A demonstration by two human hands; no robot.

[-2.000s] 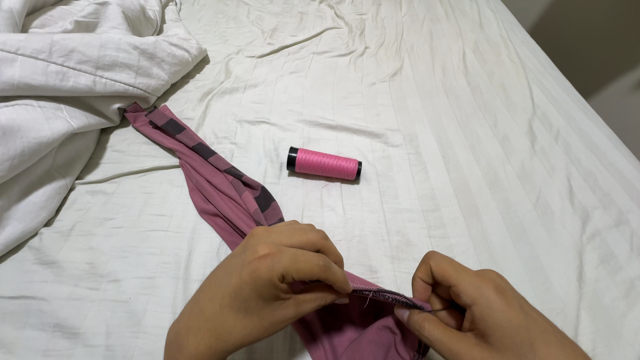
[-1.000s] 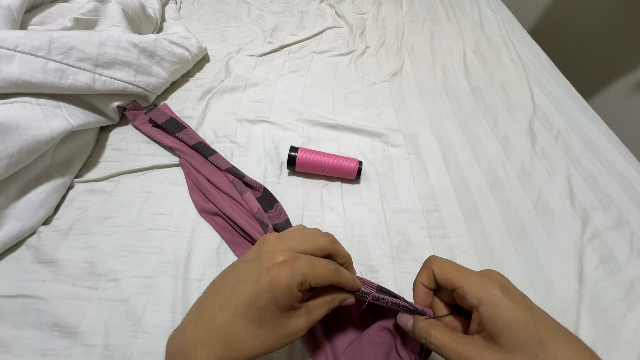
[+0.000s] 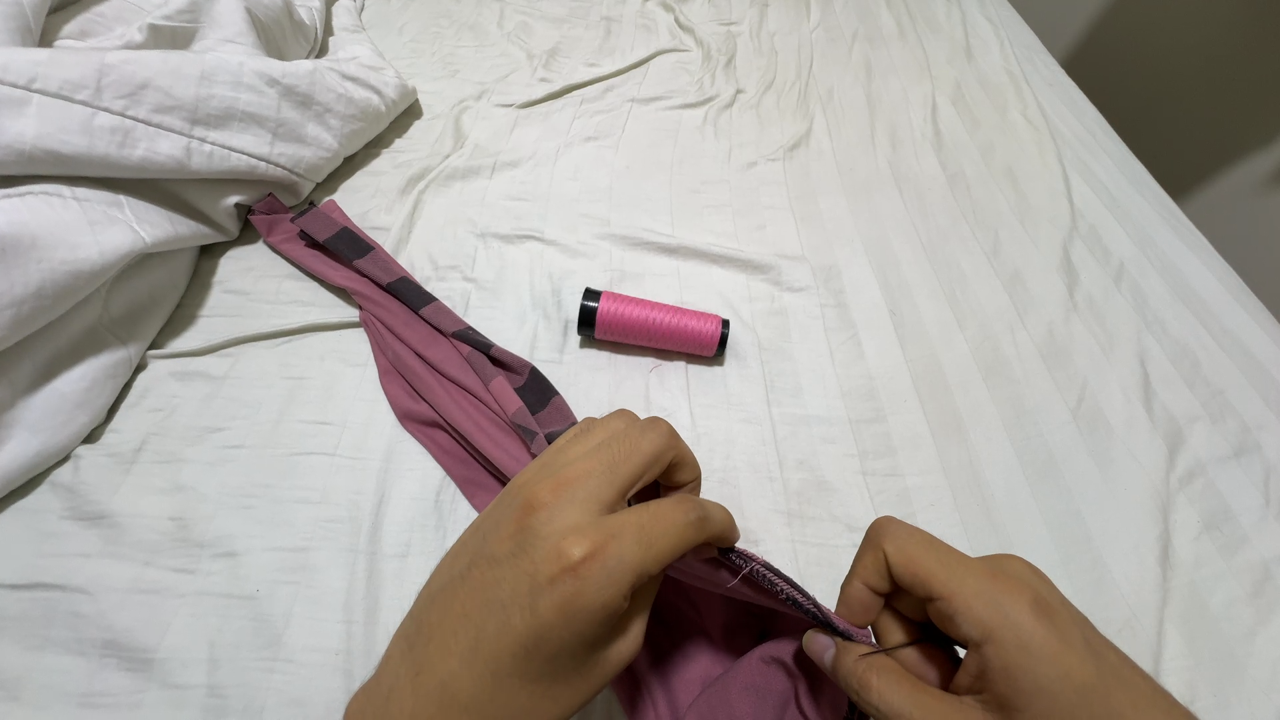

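Observation:
A mauve fabric garment (image 3: 430, 390) with a dark checked band runs from the upper left down under both hands. My left hand (image 3: 580, 560) pinches its overlocked seam (image 3: 775, 580) between thumb and fingers. At the seam's right end, my right hand (image 3: 960, 620) grips the edge of the cloth, its thumb beside a thin sewing needle (image 3: 895, 648). Part of the needle is hidden by the fingers. Loose pink thread shows on the seam near my left fingertips. A spool of pink thread (image 3: 660, 325) with black ends lies on its side beyond the hands.
A wrinkled white bed sheet (image 3: 900, 300) lies under everything. A bunched white duvet (image 3: 120, 150) covers the upper left and touches the garment's far end. The bed's edge slants down the right side, with a shaded grey surface beyond it.
The seam stretch between my hands has shifted and turned slightly, and my right hand has moved a little lower. The spool has stayed where it was.

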